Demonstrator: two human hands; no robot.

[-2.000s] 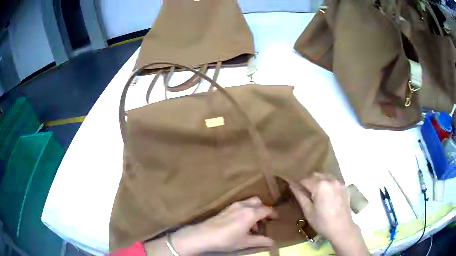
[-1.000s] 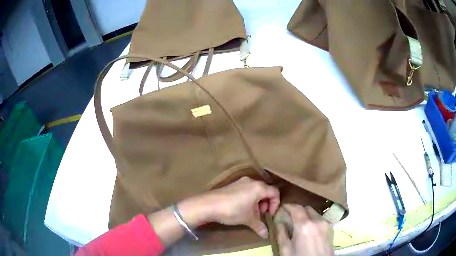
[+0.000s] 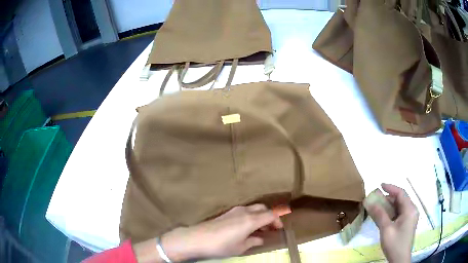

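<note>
A brown tote bag [image 3: 205, 154] lies with its mouth towards me, partly open and dark inside. A small cream-gold plate [image 3: 231, 119] sits on its panel. My left hand [image 3: 236, 228] is at the mouth, its fingertips pinching at the edge beside a small orange patch [image 3: 281, 210]. One handle [image 3: 298, 169] arches over the panel, blurred. A gold snap hook [image 3: 341, 218] and pale tab [image 3: 353, 231] show at the mouth's right end. My right hand [image 3: 397, 226] grips a small tan block [image 3: 379, 204] right of the bag.
Another brown bag [image 3: 210, 31] lies ahead, its handles towards me. More brown bags [image 3: 379, 67] are piled at the right. A blue tray [image 3: 454, 159], a thin rod [image 3: 421, 203] and a pen-like tool [image 3: 440, 187] lie on the white table's right side. Green bins [image 3: 36, 169] stand at left.
My right hand has left the bag mouth, moved right and taken hold of the tan block. My left hand stays at the mouth. The handle has shifted, and the dark pronged tool is now hidden.
</note>
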